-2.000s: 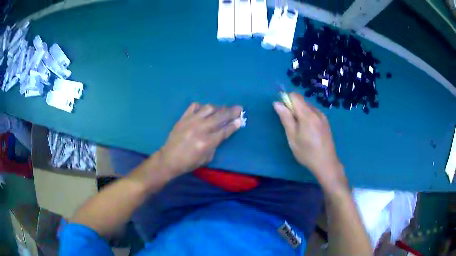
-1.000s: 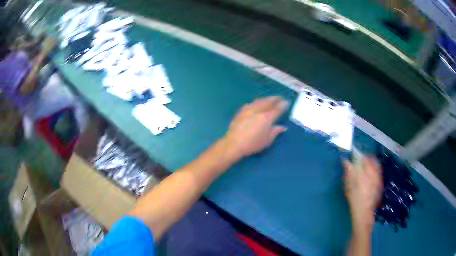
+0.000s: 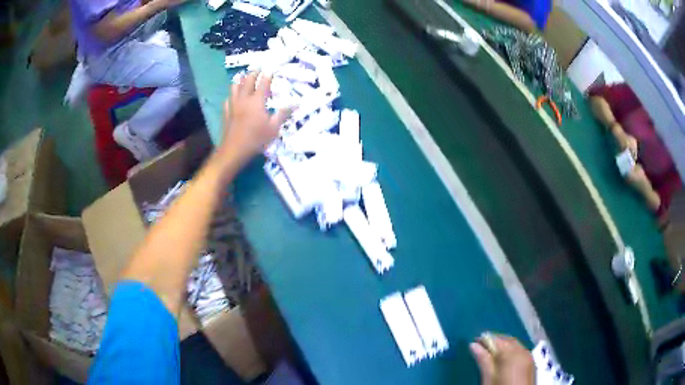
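A heap of white plastic housings [image 3: 323, 162] lies on the green-blue bench. My left hand [image 3: 251, 116] reaches over the heap's near left side, fingers spread; I cannot tell whether it touches a housing. Two housings [image 3: 414, 323] lie side by side on the bench below the heap. My right hand [image 3: 505, 361] is at the bottom edge, partly cut off, fingers curled around what seems to be the pale end of the small hand tool [image 3: 488, 342]. The row of finished housings [image 3: 550, 364] shows partly at the bottom right, beside my right hand.
A dark pile of small pieces [image 3: 239, 31] lies beyond the heap. Open cartons [image 3: 113, 225] with white pieces stand below the bench at left. A person in purple [image 3: 113, 22] sits at upper left. A dark belt [image 3: 481, 150] runs at right, with people beyond it.
The view has swung left along the bench. My left hand has moved from the bare bench onto the housing heap. My right hand now shows only partly at the bottom edge.
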